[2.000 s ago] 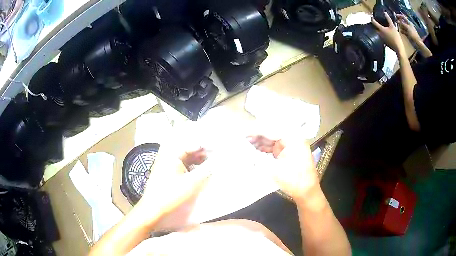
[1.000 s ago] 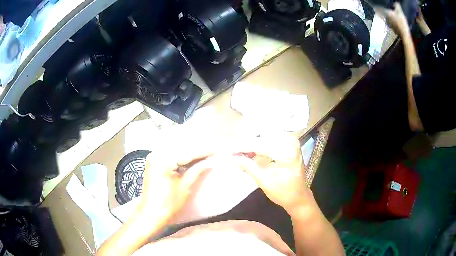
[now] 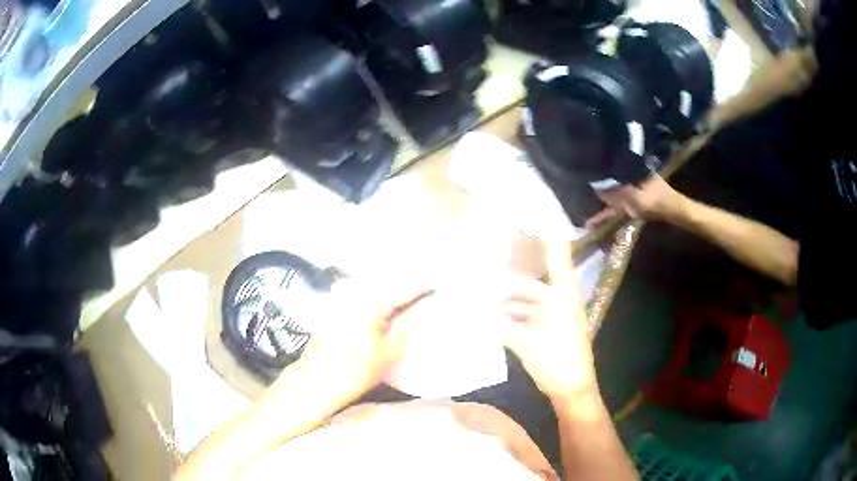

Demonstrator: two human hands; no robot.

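My left hand (image 3: 399, 324) and my right hand (image 3: 536, 305) are low in the centre, a little apart and partly washed out by glare. Bright white material (image 3: 451, 348), perhaps a label sheet, shows between and below them. Its edges are mostly lost, and I cannot tell whether either hand grips it. A round black fan grille (image 3: 272, 315) with pale-looking slots lies left of my left forearm.
Black fans (image 3: 324, 113) line the back and left. White strips (image 3: 179, 329) lie at left and white paper (image 3: 493, 169) at centre. Another person's hand (image 3: 639, 199) touches a nearer black fan (image 3: 583, 122) at right. A red stool (image 3: 738, 366) and green basket (image 3: 681, 460) stand below.
The other person's arm has come in from the right, and a black fan now stands nearer at the right edge of the bench. My hands have shifted slightly and moved apart since one second ago.
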